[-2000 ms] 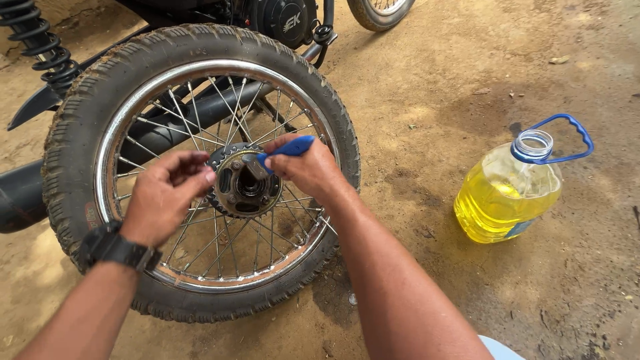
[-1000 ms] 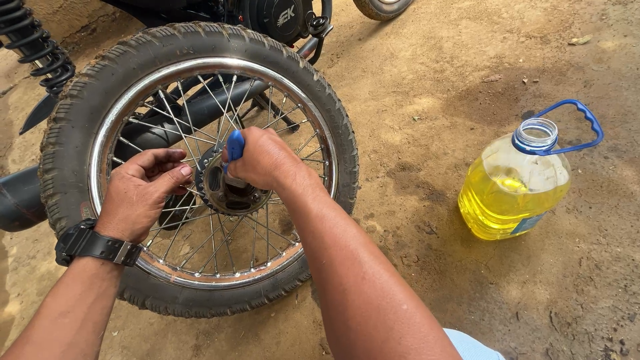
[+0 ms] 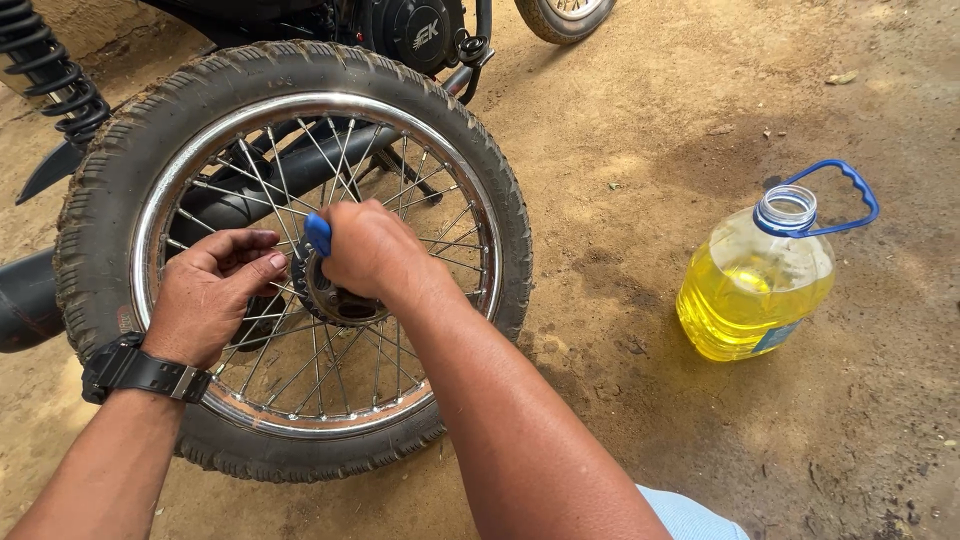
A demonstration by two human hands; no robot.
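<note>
A spoked motorcycle wheel (image 3: 495,187) with a knobbly tyre stands before me, its toothed sprocket (image 3: 301,289) and hub (image 3: 352,307) facing me. My right hand (image 3: 375,251) is closed around a blue-handled tool (image 3: 319,234) over the upper part of the hub; its working end is hidden by the hand. Just left of the sprocket is my left hand (image 3: 217,289), thumb and fingers curled near each other in front of the spokes. Whether it holds anything small cannot be seen. A black watch is on the left wrist.
To the right, an uncapped clear plastic jug (image 3: 757,281) of yellow liquid stands on the dirt ground, its blue handle tilted out. Behind the wheel are a black exhaust pipe (image 3: 30,300), a motorcycle engine cover (image 3: 421,34), a coil-spring shock absorber (image 3: 56,75) and another wheel (image 3: 566,19).
Two seconds ago the blue handle pointed to the right at the hub's upper right; it now stands at the hub's upper left, with my right hand turned over the hub.
</note>
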